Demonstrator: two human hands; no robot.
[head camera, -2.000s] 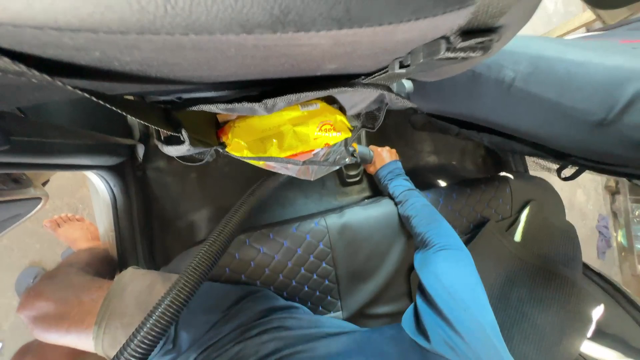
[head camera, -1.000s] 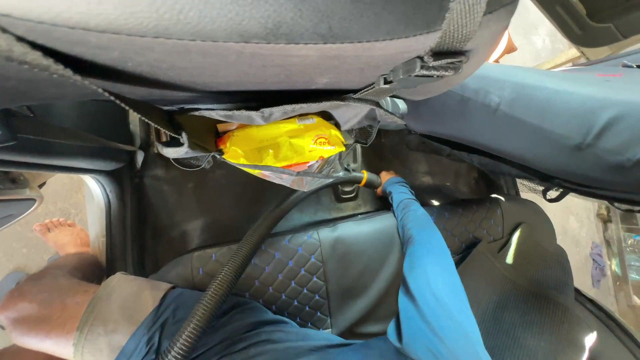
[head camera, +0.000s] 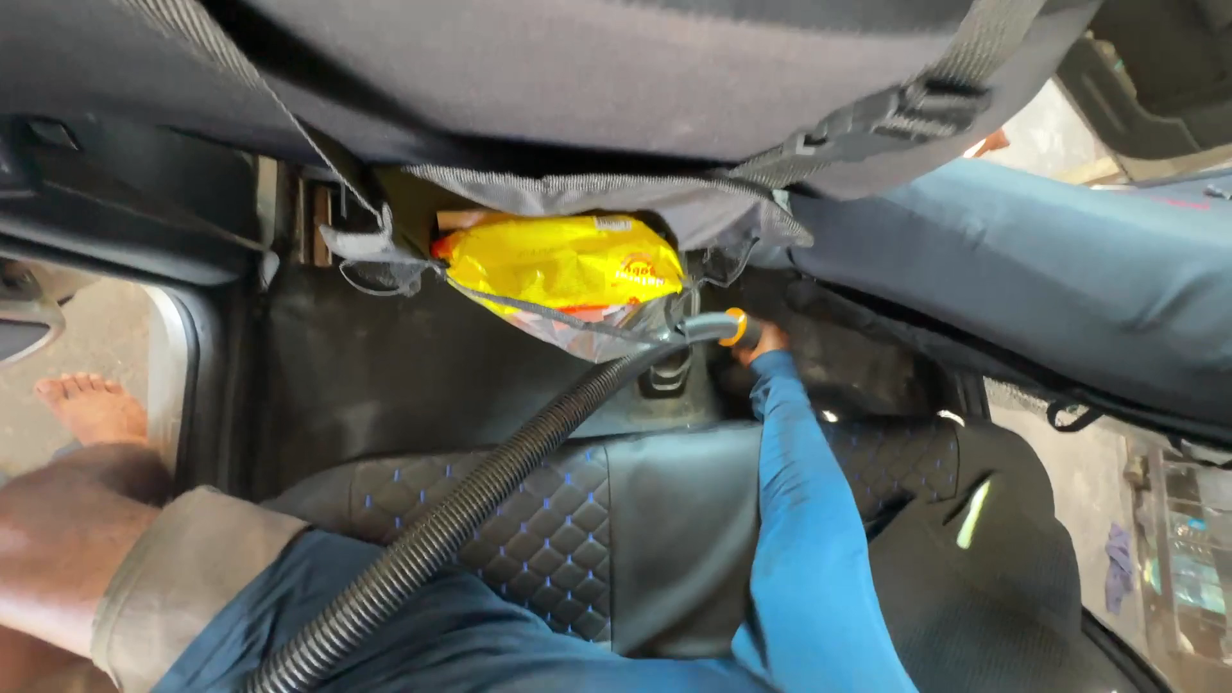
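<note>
My right hand (head camera: 768, 344), at the end of a blue sleeve, is closed around the dark end piece of a vacuum hose (head camera: 481, 479), just behind its orange ring (head camera: 736, 327). It reaches down into the rear footwell, right of the centre. From there the ribbed black hose runs down and left across the quilted rear seat (head camera: 539, 520). Whatever tip lies beyond the hand is hidden. A yellow plastic packet (head camera: 568, 262) sits in the seatback's net pocket (head camera: 587, 342), left of the hand. My left hand is out of the frame.
A front seatback (head camera: 577, 87) with straps and a buckle (head camera: 929, 108) hangs over the footwell. Another seat (head camera: 1011, 250) stands at the right. The dark floor (head camera: 385, 356) lies below the pocket. At the left are the door sill (head camera: 178, 385) and a bare foot (head camera: 96, 409).
The orange ring and the curved end of the hose, not visible two seconds ago, now show beside my right hand. The hose's upper part has swung right, in front of the pocket's lower edge.
</note>
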